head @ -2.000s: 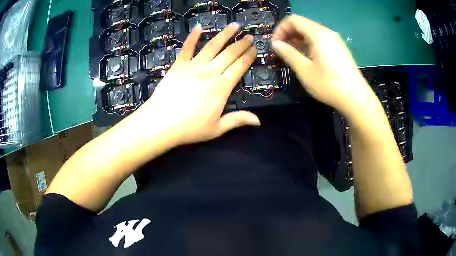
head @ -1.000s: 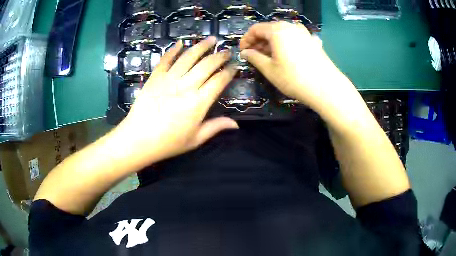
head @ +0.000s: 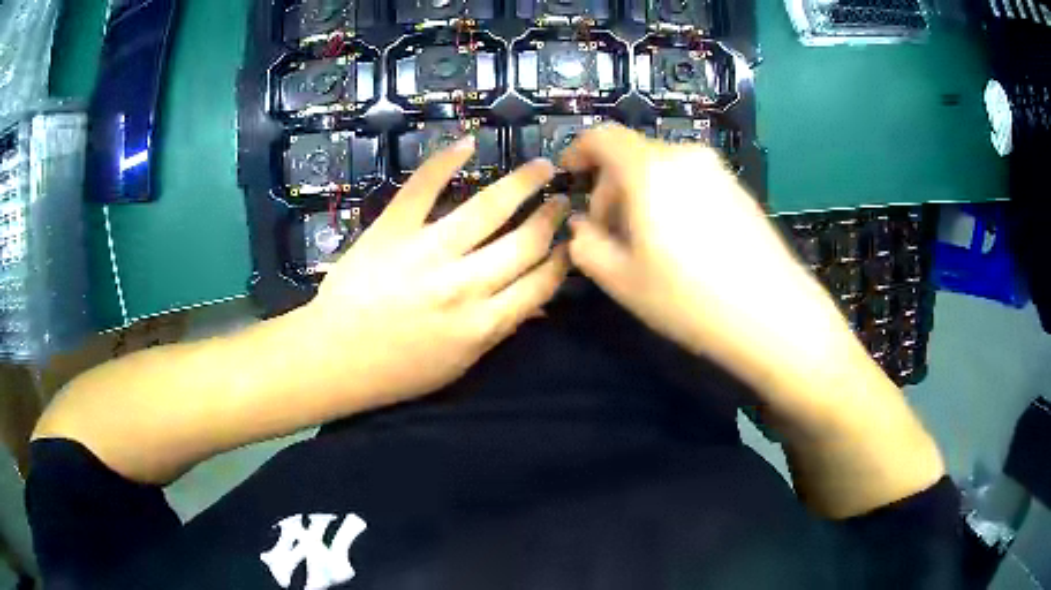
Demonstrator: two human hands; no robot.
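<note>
A black blister tray (head: 263, 173) lies in front of me, with dark electronic modules (head: 447, 69) in its octagonal pockets and thin red wires at their edges. My left hand (head: 444, 271) lies over the lower middle of the tray with its fingers spread. My right hand (head: 668, 231) is beside it, thumb and index finger bent over a lower pocket near the left fingertips. The fingers hide that module. I cannot tell whether the right fingertips pinch a small part.
A dark glossy rectangle, perhaps a phone (head: 129, 104), and clear trays (head: 46, 231) lie left. A clear parts tray (head: 864, 17) is at upper right. Filled module trays (head: 876, 288) and a blue bin (head: 980, 256) are lower right, beyond the bench edge.
Since one second ago both hands have moved lower in the view, towards my body, uncovering more upper modules. The right thumb and index finger are wider apart.
</note>
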